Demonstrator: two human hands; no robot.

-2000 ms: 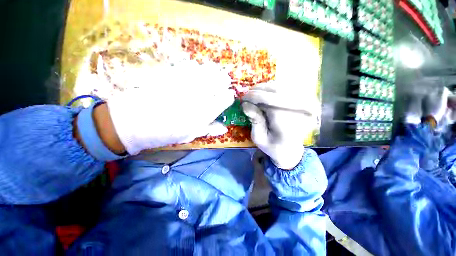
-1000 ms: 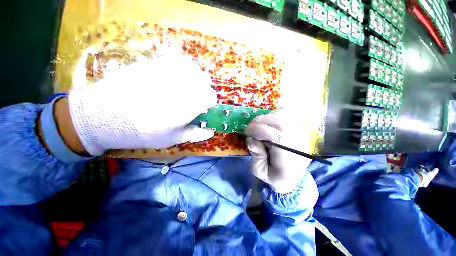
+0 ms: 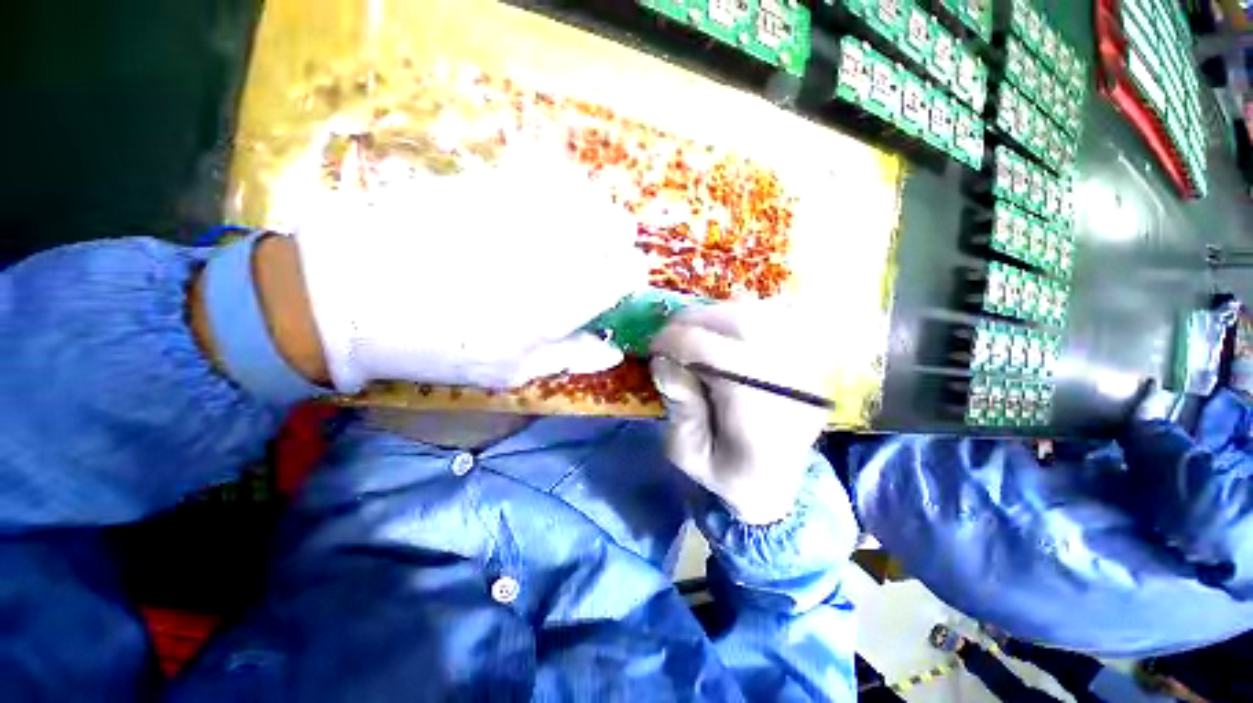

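A green circuit board strip [image 3: 635,324] lies near the front edge of the yellow work pad [image 3: 879,247]. My left hand [image 3: 467,282], in a white glove with a light-blue wrist strap, holds the strip's left part and covers much of it. My right hand [image 3: 749,412], also gloved, is at the strip's right end and holds a thin dark stick-like tool [image 3: 763,386] that points back to the right. The tool's working tip is hidden. Glare washes out the left fingers. Small red-brown specks [image 3: 708,206] lie in clusters on the pad.
Green board strips [image 3: 1024,289] stand in columns on the dark bench beyond and right of the pad. A red tray [image 3: 1143,103] with strips is at the upper right. A coworker's blue sleeve [image 3: 1017,536] is at the right. A red item [image 3: 179,639] shows at the lower left.
The view has shifted. Since one second ago, my hands are closer together and less of the green strip shows. The coworker at the right has moved, with an arm now across the bench edge.
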